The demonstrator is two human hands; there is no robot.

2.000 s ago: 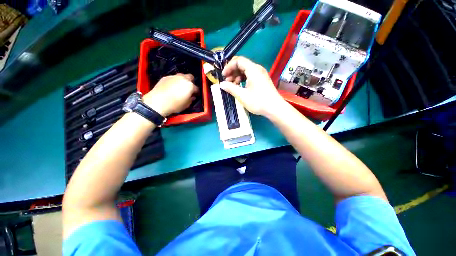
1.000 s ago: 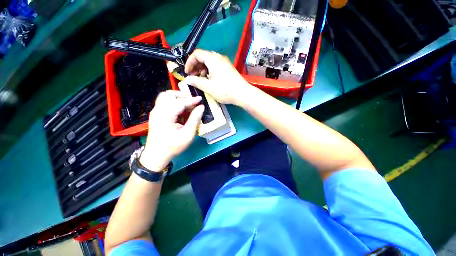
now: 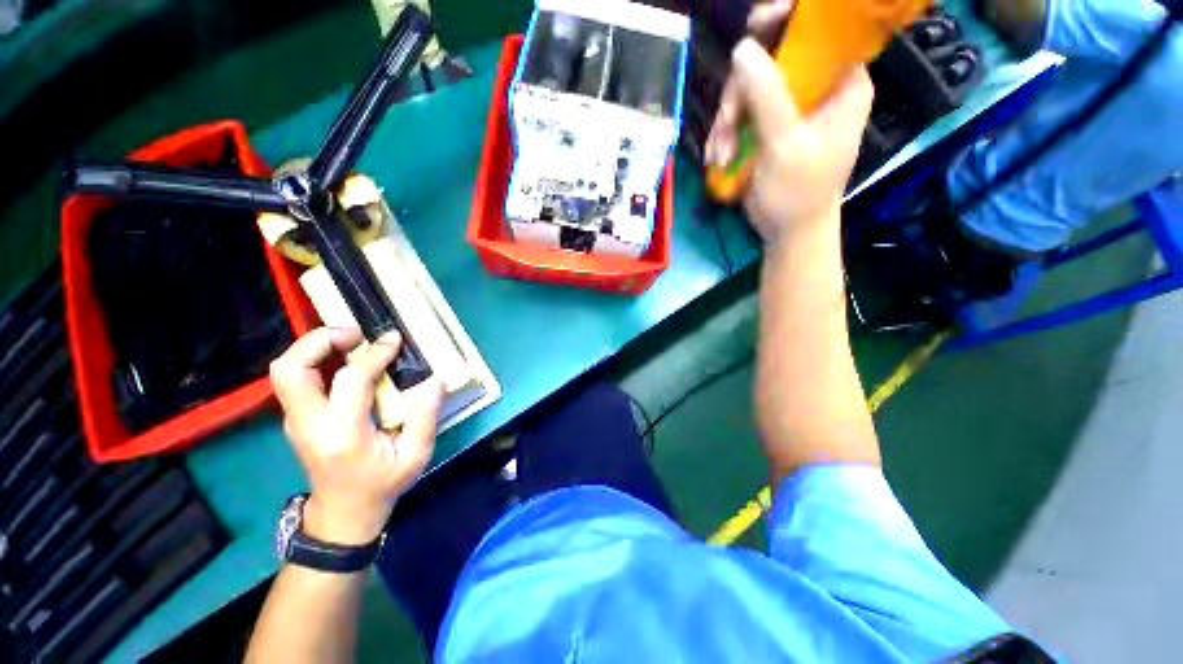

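Observation:
A black three-armed tripod leg assembly [image 3: 350, 270] lies on a cream fixture [image 3: 435, 340] with a yellowish rounded end under the hub. One arm points toward me, one reaches over the red parts bin. My left hand [image 3: 353, 418] holds the near end of the arm pointing toward me, fingertips on it; any small part under the fingers cannot be made out. My right hand [image 3: 807, 153] is away at the right, closed around an orange electric screwdriver [image 3: 843, 49] with a green ring near its tip.
The red bin [image 3: 94, 376] of small black parts is left of the fixture. A white screw feeder [image 3: 584, 162] sits in another red bin [image 3: 571, 269]. A black ribbed tray [image 3: 110, 545] is at lower left. A seated person in blue [image 3: 1077, 143] is at right.
My right hand has left the leg assembly, moved right and taken hold of the orange screwdriver. My left hand stays at the arm's near end. The view has turned right.

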